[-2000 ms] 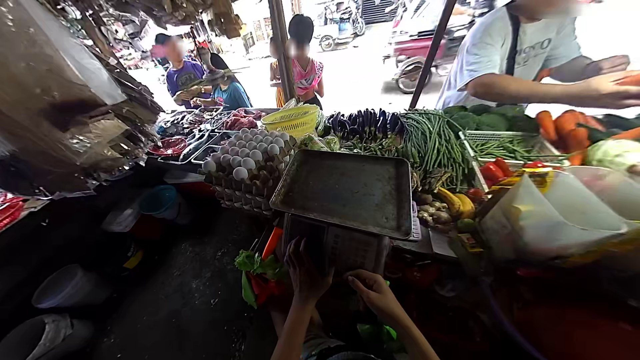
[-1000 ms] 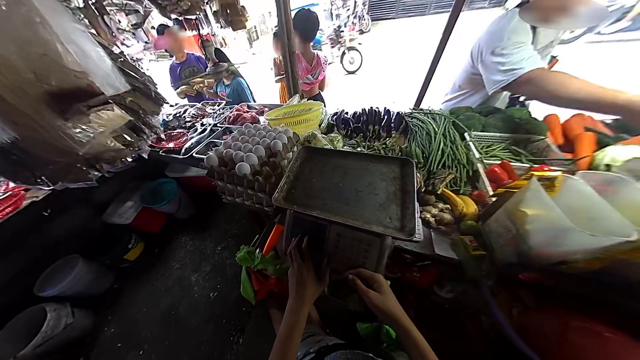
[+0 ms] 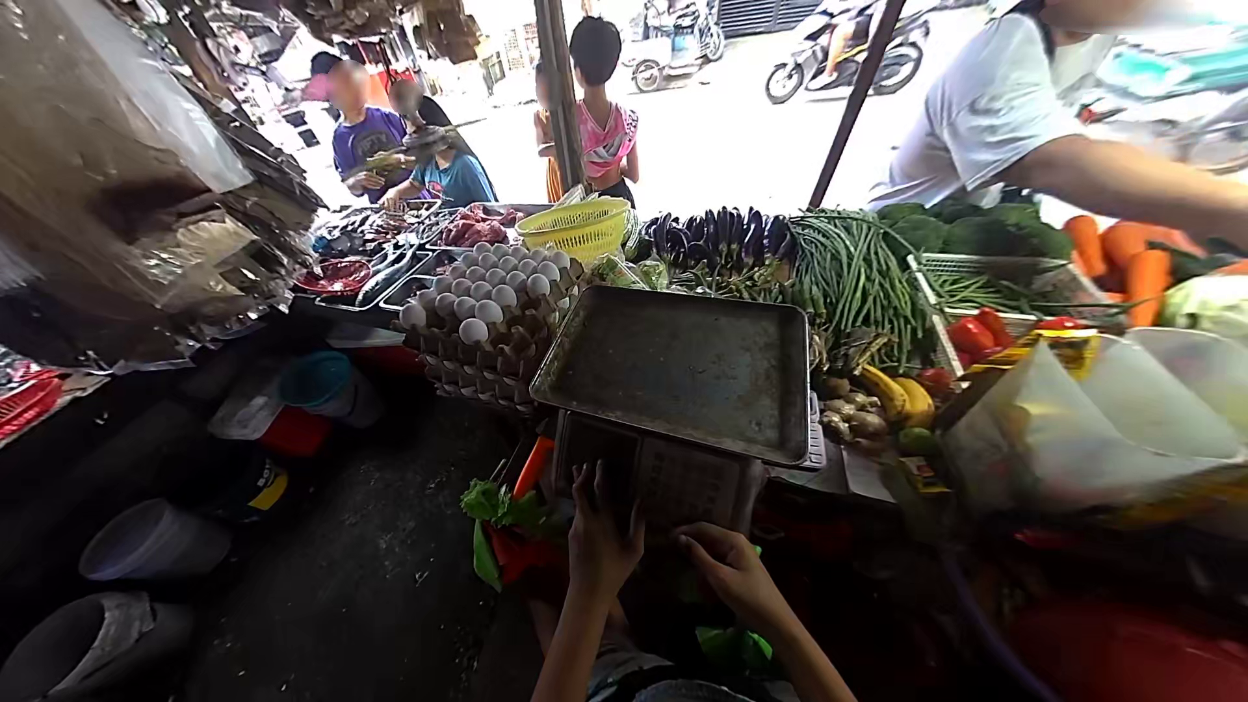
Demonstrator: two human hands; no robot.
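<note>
A weighing scale with a worn metal tray (image 3: 678,370) stands at the stall's near edge. Its front panel with a keypad (image 3: 687,485) faces me. My left hand (image 3: 603,536) is raised at the panel's left part, fingers spread and nothing held. Just below the keypad is my right hand (image 3: 726,565), its fingers bent with thumb and forefinger close together; whether something small is between them cannot be told. Left of the tray, white eggs (image 3: 487,292) sit on stacked cartons. Leafy greens (image 3: 502,507) and an orange carrot-like thing (image 3: 532,470) are beside the scale's lower left.
Behind the tray are a yellow plastic basket (image 3: 577,229), eggplants (image 3: 721,239) and long green beans (image 3: 863,283). Bananas (image 3: 897,398) and plastic bags (image 3: 1082,419) lie right. Buckets (image 3: 156,541) stand on the floor at left. A person in a white shirt (image 3: 985,117) reaches over at right.
The person at right has stretched an arm out over the vegetables, lower than two seconds ago. Vehicles have shifted in the street. My hands have stayed at the scale.
</note>
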